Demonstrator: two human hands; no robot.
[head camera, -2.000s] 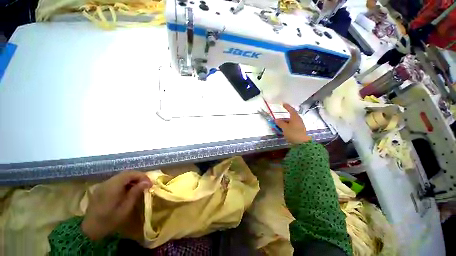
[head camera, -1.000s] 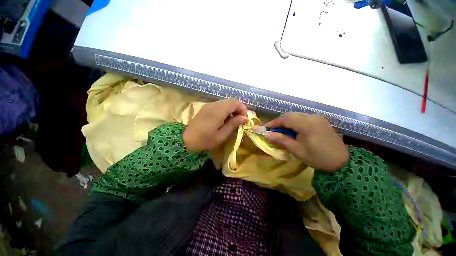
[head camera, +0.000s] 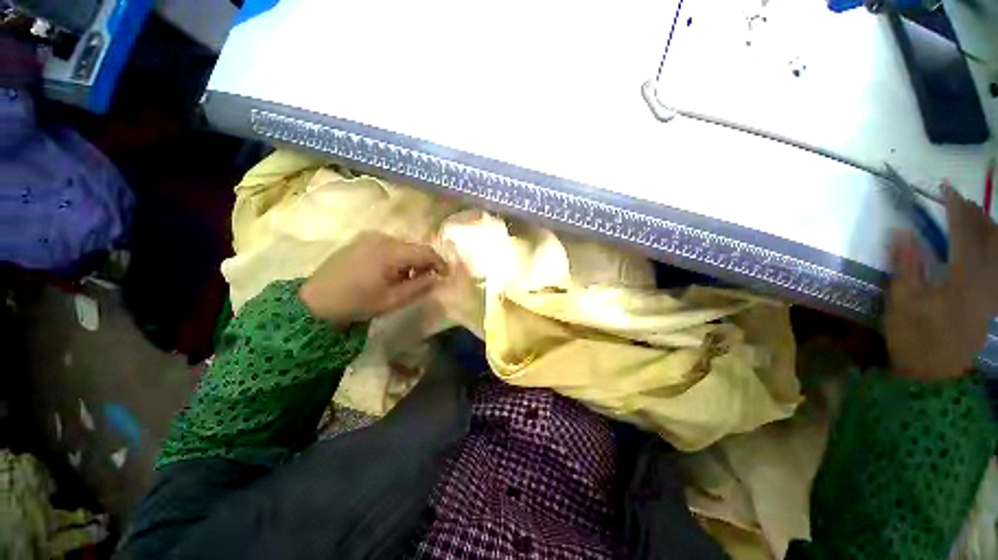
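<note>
The yellow garment piece (head camera: 646, 356) lies bunched across my lap below the table edge. My left hand (head camera: 378, 279) is at its left part, thumb and fingertips together at the blurred cloth; the pinched bit is partly hidden. My right hand (head camera: 941, 290) is over the table's front edge at the far right, blurred, fingers spread around the blue-handled snips (head camera: 928, 226). The snips' blades point up and left over the white table. No firm grip on them shows.
The white table (head camera: 460, 77) has a grey ruler-marked front edge. A black phone (head camera: 943, 88) lies at the upper right, with a red slim tool (head camera: 989, 186) at the right rim. Purple cloth (head camera: 55, 181) is at the far left.
My right hand has moved from the cloth to the right with the snips, which are now over the table. My left hand has moved left and the narrow yellow strips have dropped from between the hands.
</note>
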